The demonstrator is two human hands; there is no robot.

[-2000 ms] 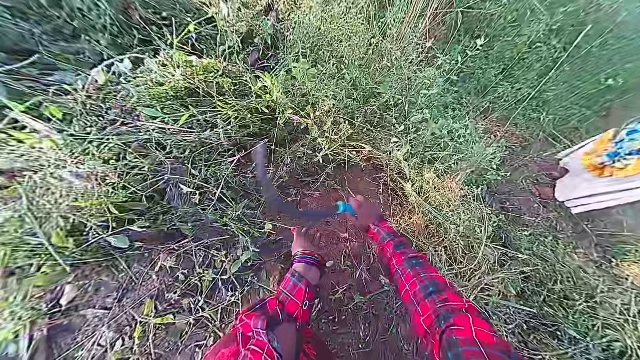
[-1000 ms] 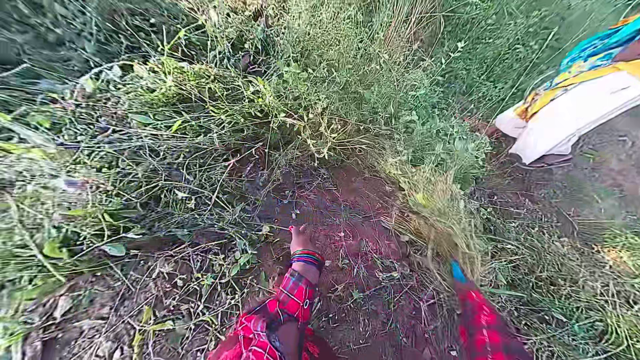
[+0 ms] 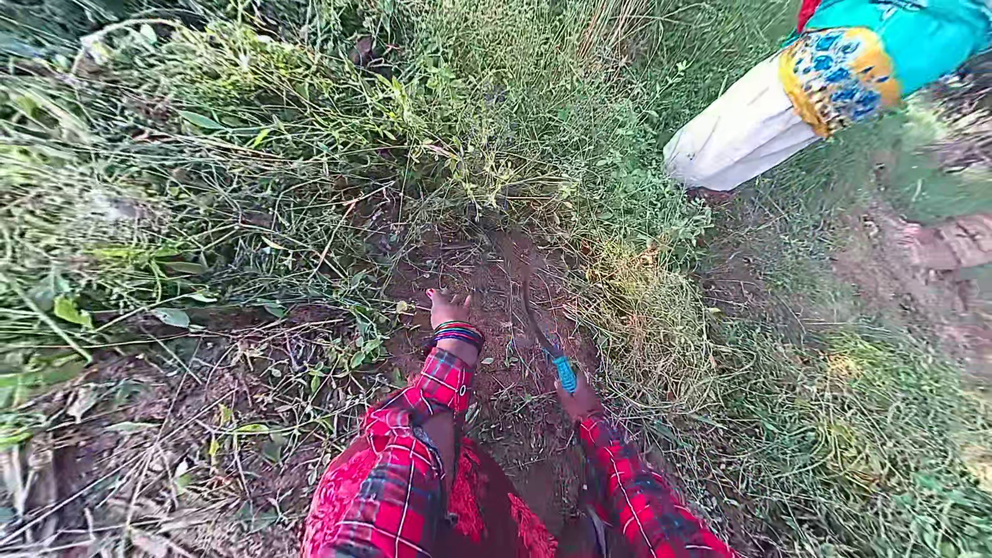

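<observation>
My right hand (image 3: 581, 399) grips the turquoise handle of a sickle (image 3: 540, 329), whose dark, curved blade points up and away over bare soil (image 3: 496, 287). To its left, my left hand (image 3: 449, 308) is held over the soil with its fingers apart and holds nothing. Several coloured bangles (image 3: 459, 333) circle that wrist. Both arms are in red plaid sleeves. Green weeds (image 3: 480, 155) stand just beyond the hands.
At the upper right stands another person (image 3: 748, 124) in white cloth with a yellow, blue and turquoise garment. Tangled cut-looking stalks (image 3: 194, 356) lie at the left. Dry grass (image 3: 651, 333) grows right of the sickle.
The sickle was in front of my left hand two seconds ago; my right hand swung out to the right, then came back nearer the middle. The other person now shows more fully.
</observation>
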